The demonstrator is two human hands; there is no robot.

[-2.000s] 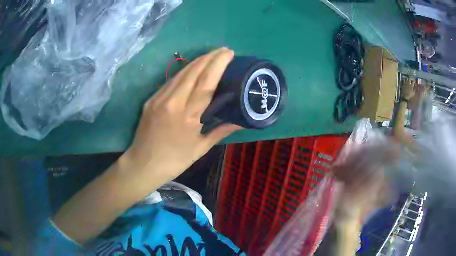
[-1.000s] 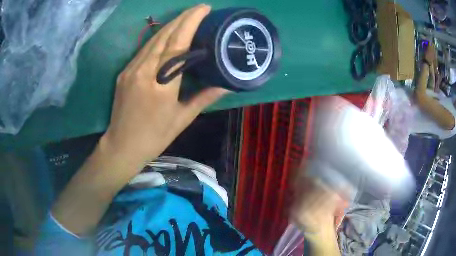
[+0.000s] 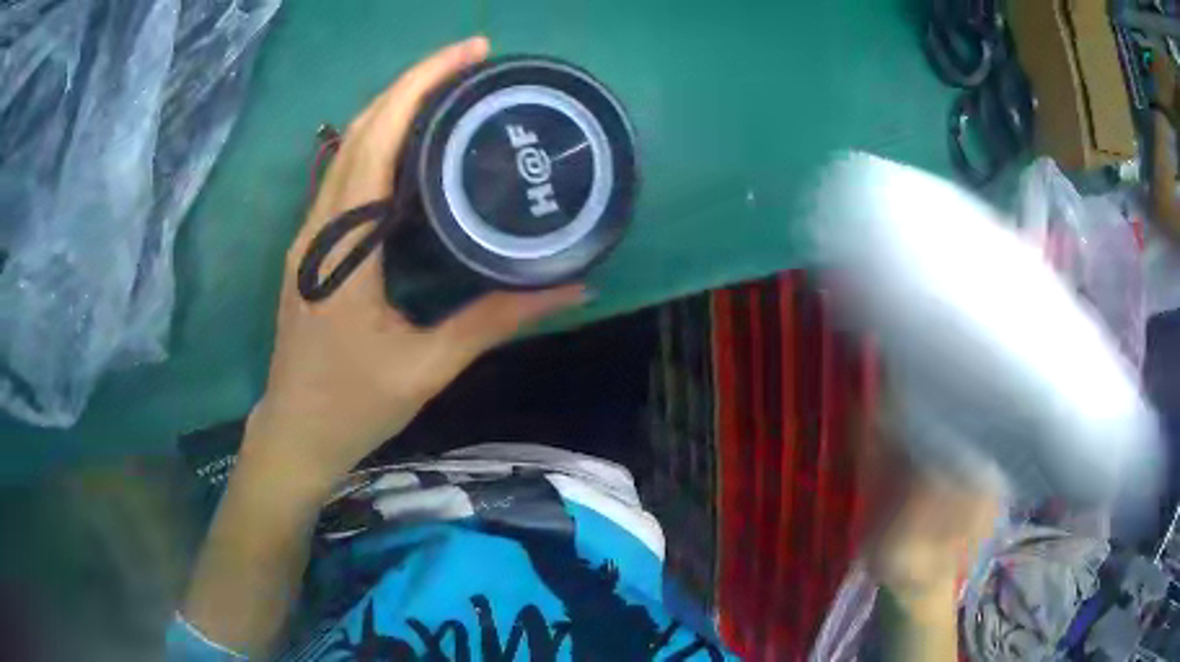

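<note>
My left hand (image 3: 343, 330) grips a dark cylindrical portable speaker (image 3: 527, 171) over the front edge of the bench. The speaker's round end, with the "H@F" logo inside a pale ring, faces me. A short black carry strap (image 3: 339, 252) sticks out from its side over my hand. My right hand (image 3: 934, 524) is blurred at the lower right, closed around a mallet. The mallet's large white head (image 3: 990, 330) is also blurred and is to the right of the speaker, apart from it.
Green bench (image 3: 764, 91) runs across the top. Clear plastic bags (image 3: 84, 168) lie at left. Black rings (image 3: 990, 110) and a cardboard box (image 3: 1074, 78) are at upper right. A red slatted crate (image 3: 789, 453) stands below the bench edge. A thin red wire (image 3: 321, 158) shows beside my left hand.
The speaker has shifted left in the view and its logo end now faces me more squarely. My right hand, blurred and without a clear mallet two seconds ago, now shows with the white mallet head.
</note>
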